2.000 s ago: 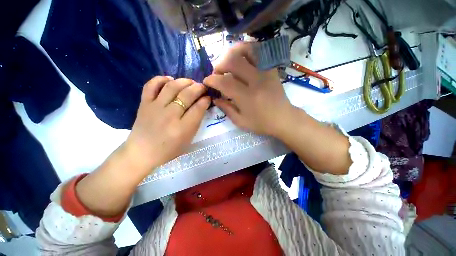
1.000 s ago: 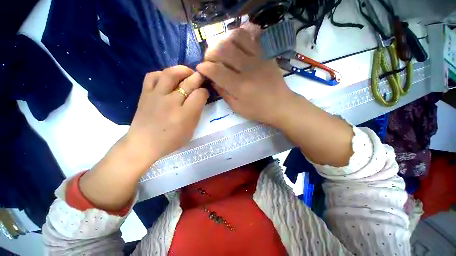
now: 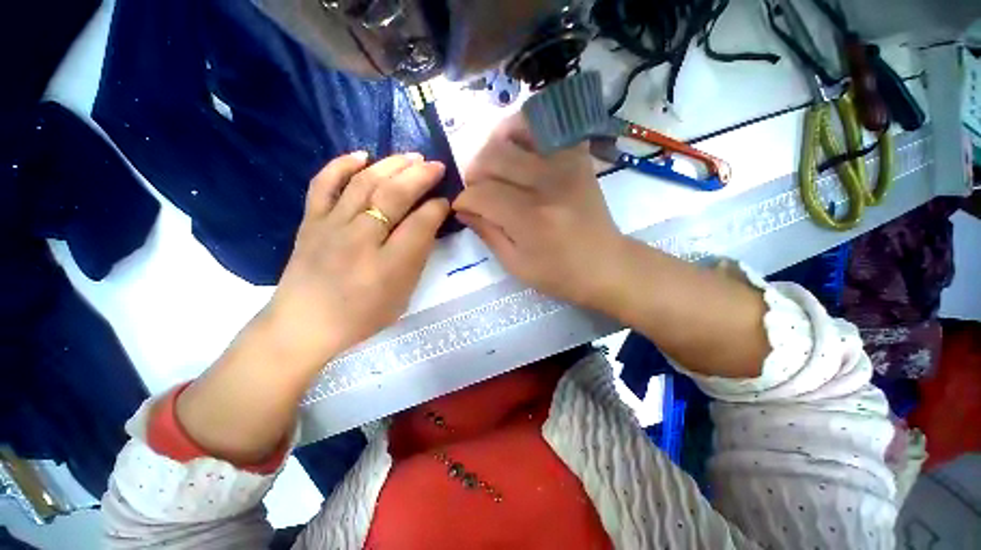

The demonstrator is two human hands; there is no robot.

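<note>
The navy garment piece (image 3: 280, 129) lies left of the lit needle area, and a narrow dark edge of it runs down to my fingertips. My left hand (image 3: 360, 236) pinches this fabric edge. My right hand (image 3: 543, 210) also grips the edge, its fingertips close to the left ones. The sewing machine head (image 3: 473, 32) is above both hands at top centre. The needle tip is not clear. A grey ribbed block (image 3: 566, 111) partly covers the back of my right fingers.
Snips with orange and blue handles (image 3: 678, 156) lie right of my right hand. Yellow-green-handled scissors (image 3: 818, 172) and a dark-handled tool (image 3: 867, 91) lie farther right. Black strips (image 3: 672, 38) are heaped at the top. A ruler strip (image 3: 484, 322) runs along the front edge. More navy fabric (image 3: 70, 193) lies far left.
Both hands have moved slightly down and toward me, away from the needle area, still holding the fabric edge. More of the dark edge shows above the fingertips. The view has also shifted slightly.
</note>
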